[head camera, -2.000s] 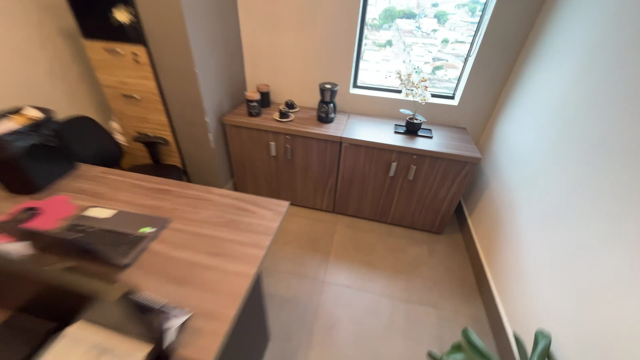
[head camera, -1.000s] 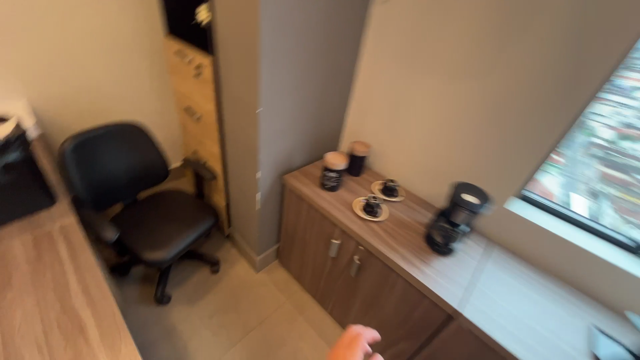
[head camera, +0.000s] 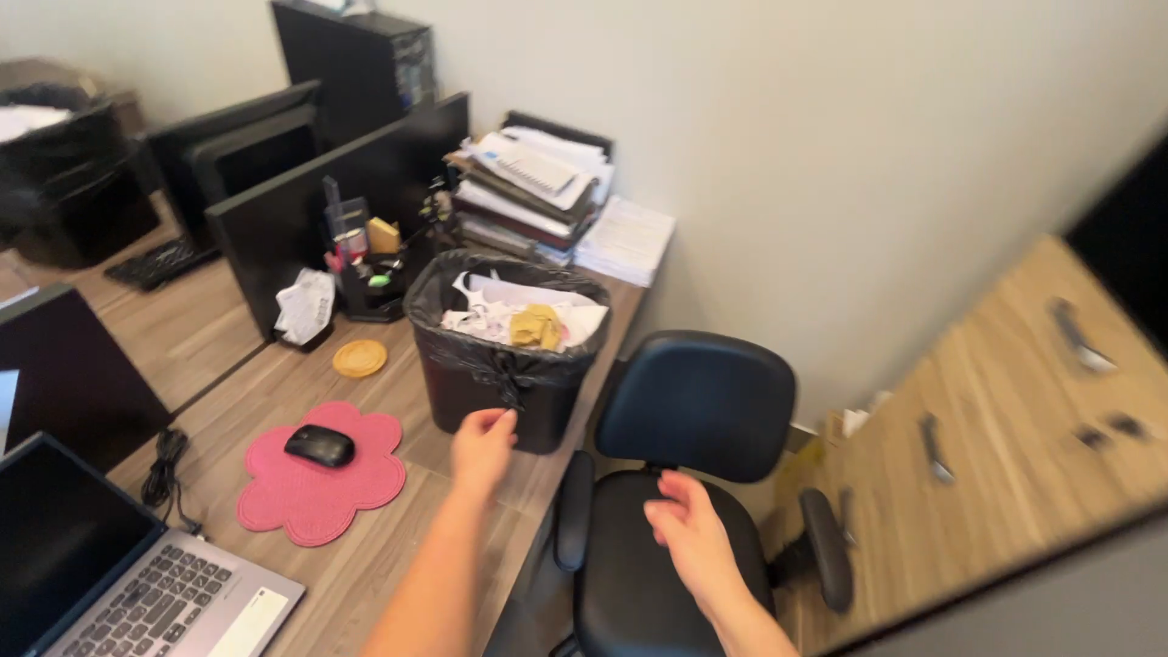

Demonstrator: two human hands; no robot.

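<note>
A black wastebasket [head camera: 497,388], lined with a black plastic bag, stands on the wooden desk near its right edge. White papers and a crumpled yellow paper [head camera: 536,327] fill its top. My left hand [head camera: 484,452] is just in front of the basket, low by the bag's knot, fingers bent and partly together; whether it touches the basket cannot be told. Over the seat of the black office chair [head camera: 698,401] hangs my right hand [head camera: 689,525], its fingers loosely curled and apart, holding nothing. Left of the basket a black mouse [head camera: 319,445] lies on a pink flower-shaped mat [head camera: 321,511].
An open laptop [head camera: 173,584] sits at the lower left. Behind the basket are stacked papers and folders [head camera: 529,182], a desk organizer [head camera: 370,283] and a monitor [head camera: 265,242]. Another bagged wastebasket [head camera: 68,182] is at the far left. Wooden drawers [head camera: 995,429] stand at the right.
The view has swung far left from the cabinet and window to the desk. Both my hands are now in view; one second ago only part of one hand showed at the bottom edge.
</note>
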